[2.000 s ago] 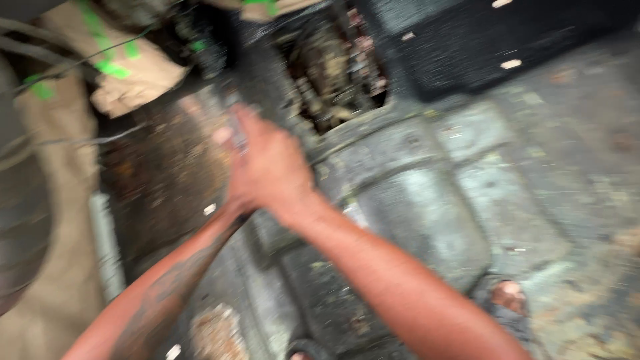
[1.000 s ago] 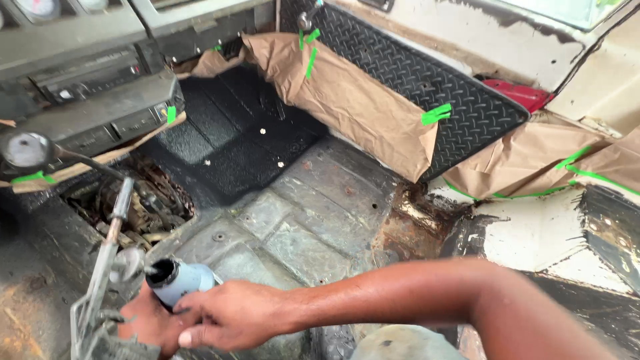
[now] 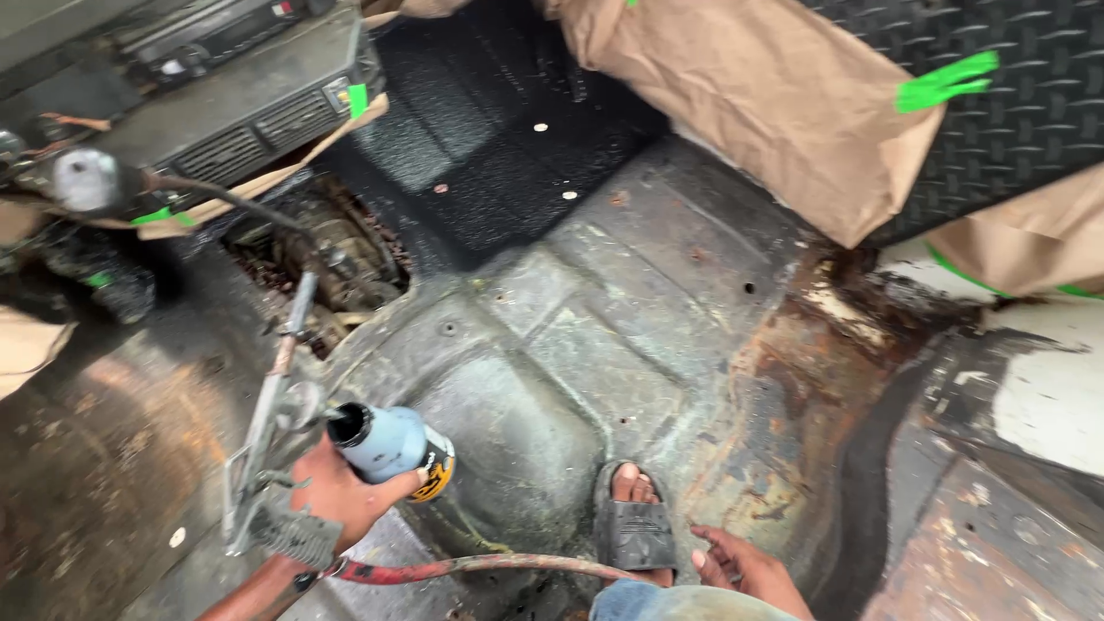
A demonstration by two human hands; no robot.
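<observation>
My left hand (image 3: 345, 496) grips a pale plastic bottle (image 3: 388, 444) with a dark, coated neck and a black and orange label. Attached at the bottle's mouth side is a metal spray gun (image 3: 272, 397), its long barrel pointing toward the floor opening; the hand partly hides how the gun is held. A red air hose (image 3: 483, 565) runs from the gun's handle to the right, toward my knee. My right hand (image 3: 746, 569) hangs low beside my sandalled foot (image 3: 636, 517), fingers apart, holding nothing. Fresh-looking black textured coating (image 3: 500, 164) covers the far footwell.
A rectangular opening (image 3: 345, 259) in the metal floor (image 3: 612, 345) shows mechanical parts; a bent lever (image 3: 233, 197) reaches over it. Brown masking paper (image 3: 733, 103) with green tape (image 3: 947, 82) lines the right side, near a diamond-plate panel (image 3: 1026, 112). The dashboard (image 3: 259, 103) stands upper left. Rust marks the right floor.
My right hand, at the bottle a second ago, is now away from it, low at the right. The bottle and gun stay at my left hand. The view has shifted.
</observation>
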